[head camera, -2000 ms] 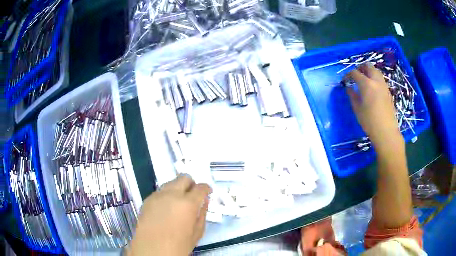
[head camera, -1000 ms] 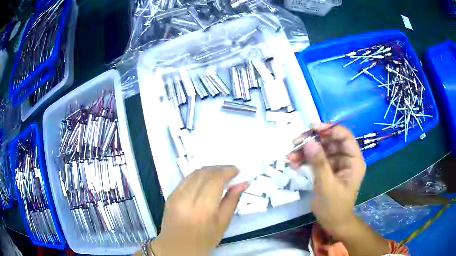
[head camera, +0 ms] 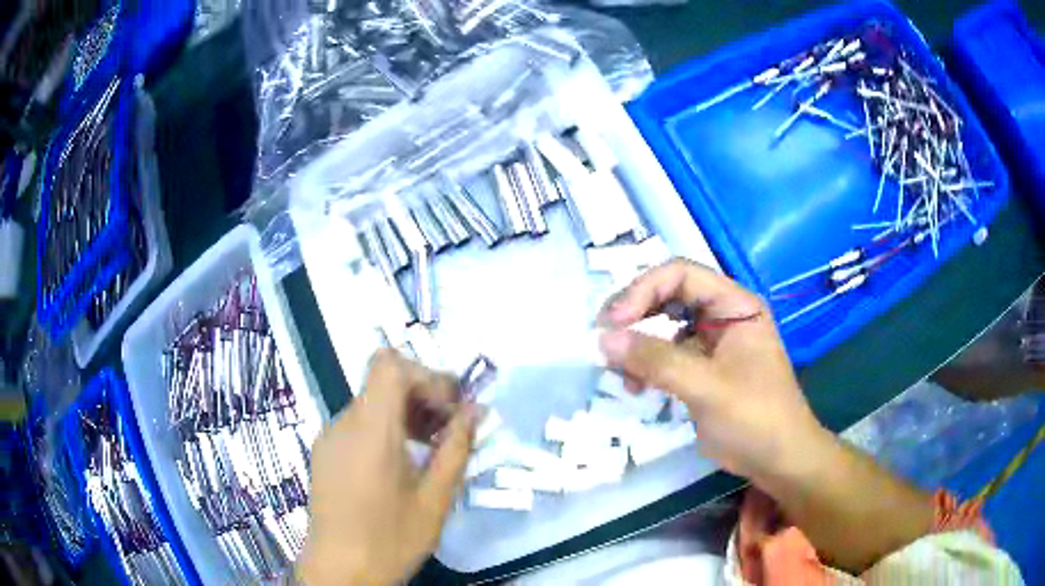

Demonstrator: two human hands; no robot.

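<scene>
My left hand is over the near left part of the middle white tray. Its fingers are shut on a short silver metal tube with a dark open end. My right hand is over the tray's right side and pinches a wired core; its white section shows between the fingertips and a dark red lead wire trails to the right. The two hands are apart. Loose white sleeves lie below and between the hands. Metal tubes lie in rows at the tray's far end.
The right blue tray holds jumbled wired cores. The left white tray holds assembled units. More blue trays stand at far left and far right. A clear plastic bag of silver tubes lies beyond the middle tray.
My left hand has taken hold of the tube that lay loose mid-tray. My right hand, which came from the blue tray with a core, has moved slightly left. The camera view has shifted and tilted.
</scene>
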